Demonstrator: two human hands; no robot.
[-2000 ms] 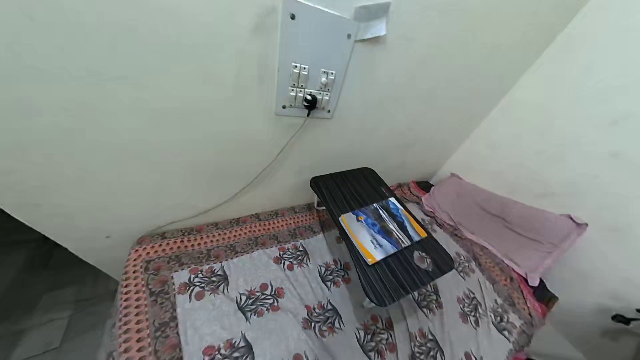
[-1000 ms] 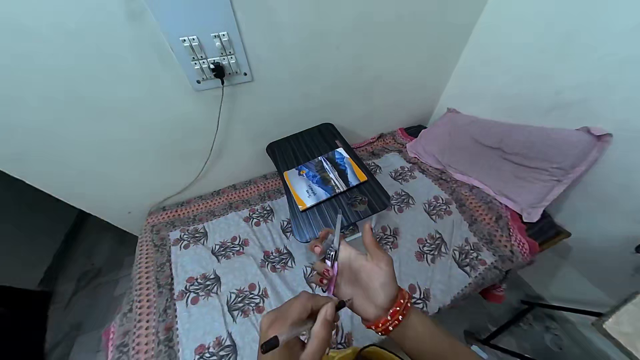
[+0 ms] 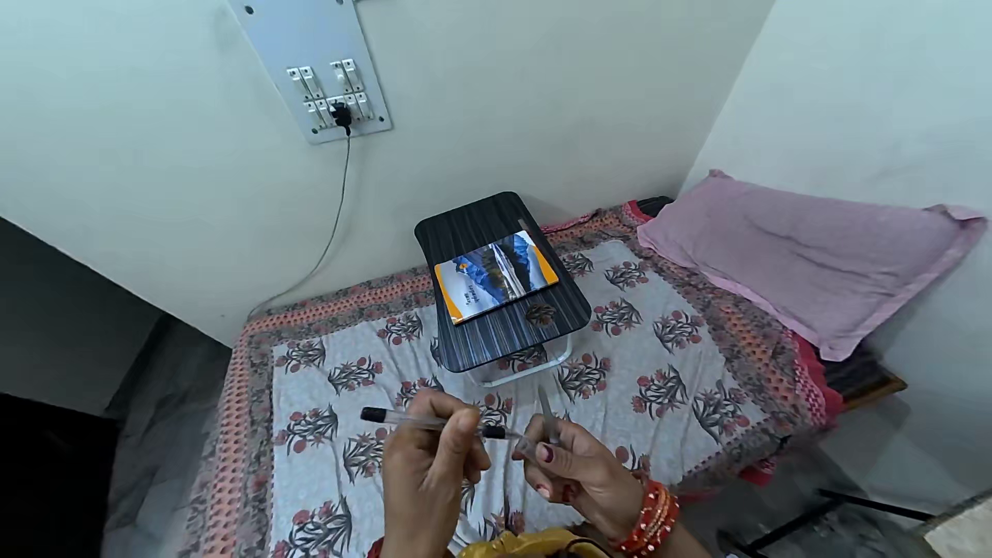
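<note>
My left hand grips a clear pen with black ends, held almost level above the bed. Close to its right end, the fingers of my right hand pinch a small clear piece, possibly the pen's cap. A slim greyish object also sticks up from my right hand; its lower part is hidden by the fingers. Red and orange bangles circle the right wrist. Beyond both hands, a notebook with a mountain picture lies on a black folding bed table.
A floral bedsheet covers the bed. The pink pillow rests at the right by the wall. A black plug with a cord sits in the switchboard. Dark metal legs stand on the floor at lower right.
Both hands have come into view since the first frame. Since the second, the right hand has turned from open palm to bent, pinching fingers. The view has shifted.
</note>
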